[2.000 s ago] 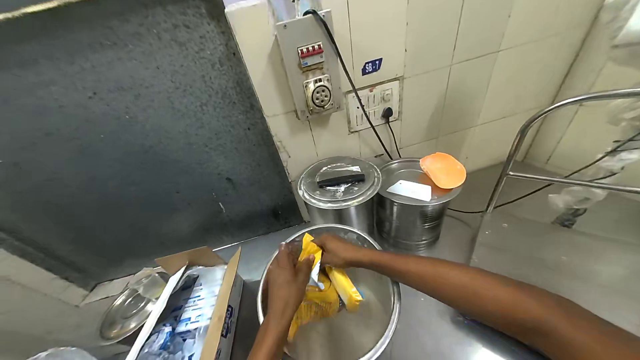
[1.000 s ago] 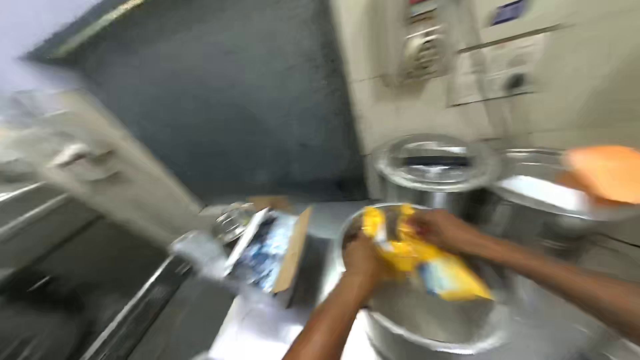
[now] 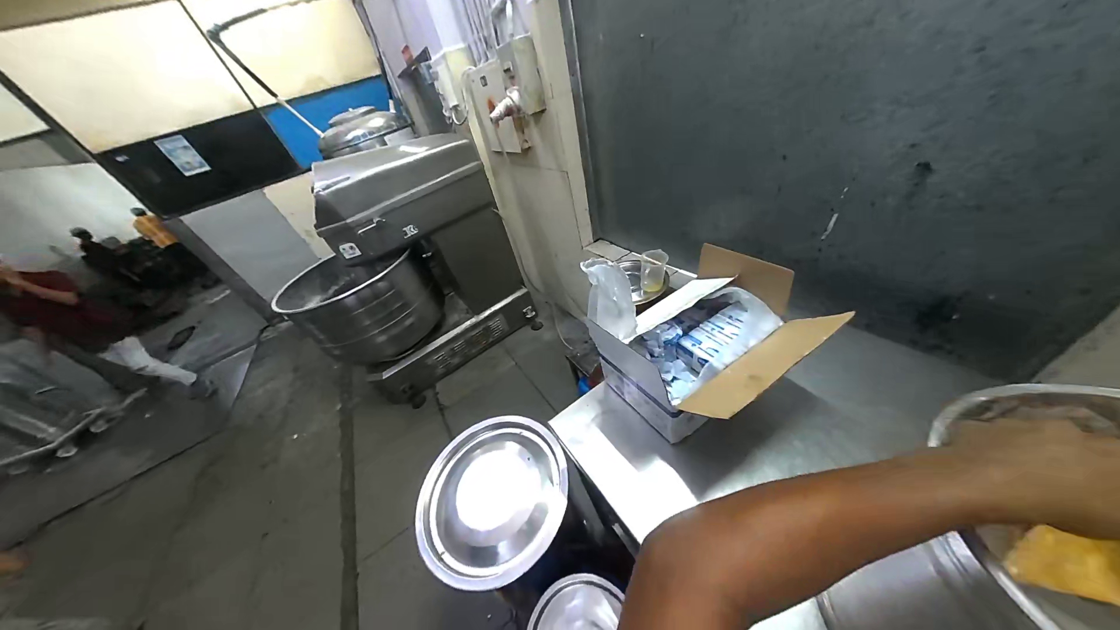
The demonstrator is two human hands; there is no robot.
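Note:
At the right edge, my left hand (image 3: 1041, 468) is blurred over the mouth of a round steel container (image 3: 958, 551). A yellow packet (image 3: 1072, 560) shows just below the hand, inside the rim. Whether my fingers grip the packet cannot be made out. My right hand lies outside the view. On the steel table (image 3: 840, 420), left of the container, an open cardboard box (image 3: 744, 385) holds blue-and-white packets (image 3: 709, 337) and clear plastic.
Behind the box are a plastic cup (image 3: 654, 271) and a steel dish. A lidded steel container (image 3: 492, 503) stands left of the table, with another lid below it. A large floor mixer with a steel bowl (image 3: 359, 306) stands beyond. People, one in dark red (image 3: 57, 306), are at far left.
The view has swung far to the left, bringing in the mixer and floor. Both hands were on the yellow packet over the container earlier; now only my left hand shows.

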